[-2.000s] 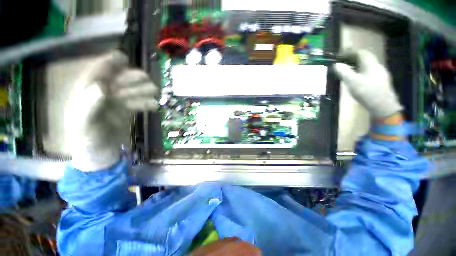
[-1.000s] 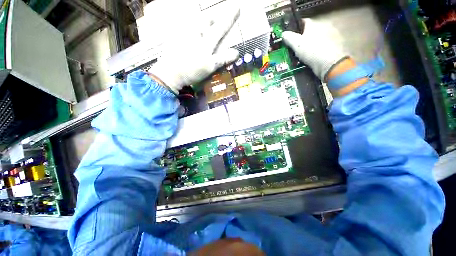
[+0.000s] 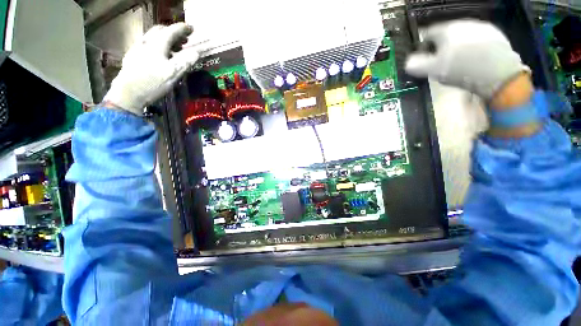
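Observation:
A green circuit board (image 3: 261, 207) sits in a black carrier (image 3: 420, 191) in front of me. It bears red toroidal inductors (image 3: 205, 112), round pale capacitors (image 3: 248, 126), a yellow block (image 3: 336, 99), a long white-looking heat sink bar (image 3: 255, 153) and a finned heat sink (image 3: 318, 60) at the far edge. My gloved left hand (image 3: 150, 67) is above the far left corner of the carrier, fingers apart, nothing seen in it. My gloved right hand (image 3: 468, 57) is beyond the carrier's right side, fingers curled and slightly blurred; whether it holds something small cannot be told.
A metal rail (image 3: 306, 258) runs along the near edge. Another board (image 3: 32, 213) lies at the left and one more (image 3: 569, 70) at the right edge. A pale plate (image 3: 452, 153) lies right of the carrier. A large grey-white panel (image 3: 48, 44) stands upper left.
My left hand has moved left, off the finned heat sink. My right hand has moved right, away from the board's far right corner. The view has turned, so the board looks straighter.

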